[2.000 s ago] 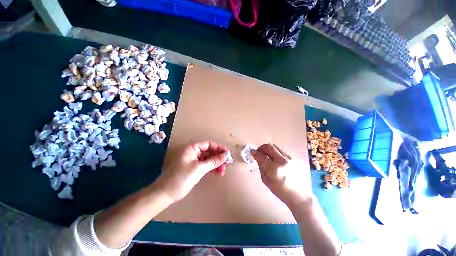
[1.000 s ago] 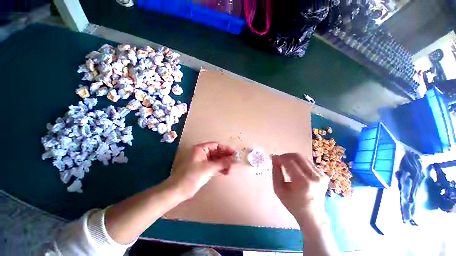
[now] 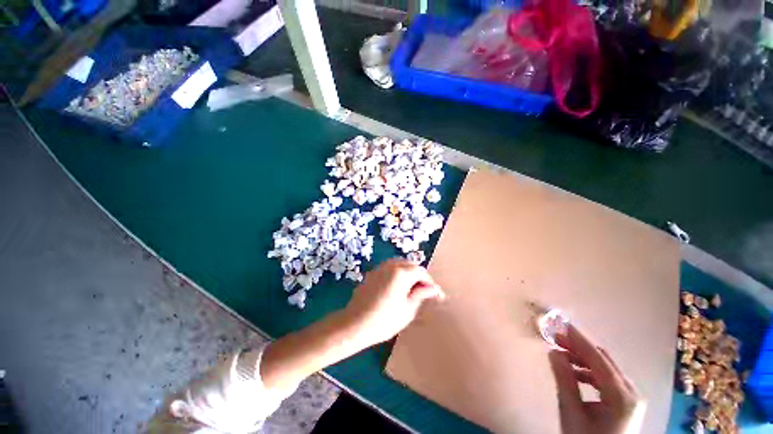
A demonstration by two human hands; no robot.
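Observation:
My left hand (image 3: 392, 298) is over the left edge of the cardboard sheet (image 3: 585, 242), near the piles, with its fingers curled together; I cannot tell whether a small piece is in them. My right hand (image 3: 593, 381) is over the sheet with its fingertips at the rim of the small clear round dish (image 3: 553, 325); whether it holds a piece is not clear. A whitish-grey pile of housings (image 3: 320, 242) lies left of the sheet, and a cream-white pile with orange-brown patches (image 3: 394, 178) lies beyond it. Orange-brown pieces (image 3: 710, 360) lie right of the sheet.
A dark blue bin (image 3: 127, 89) of whitish pieces stands far left. Behind the sheet are a blue tray (image 3: 475, 89) with clear bags, a pink-red bag (image 3: 564, 51) and a black plastic bag (image 3: 631, 119). A pale post (image 3: 309, 55) rises at the bench rail. A blue basket (image 3: 764, 373) is cut off at right.
The view has swung left, bringing the stock bin and floor into view. My left hand has moved away from the dish toward the piles. My right hand is now at the dish.

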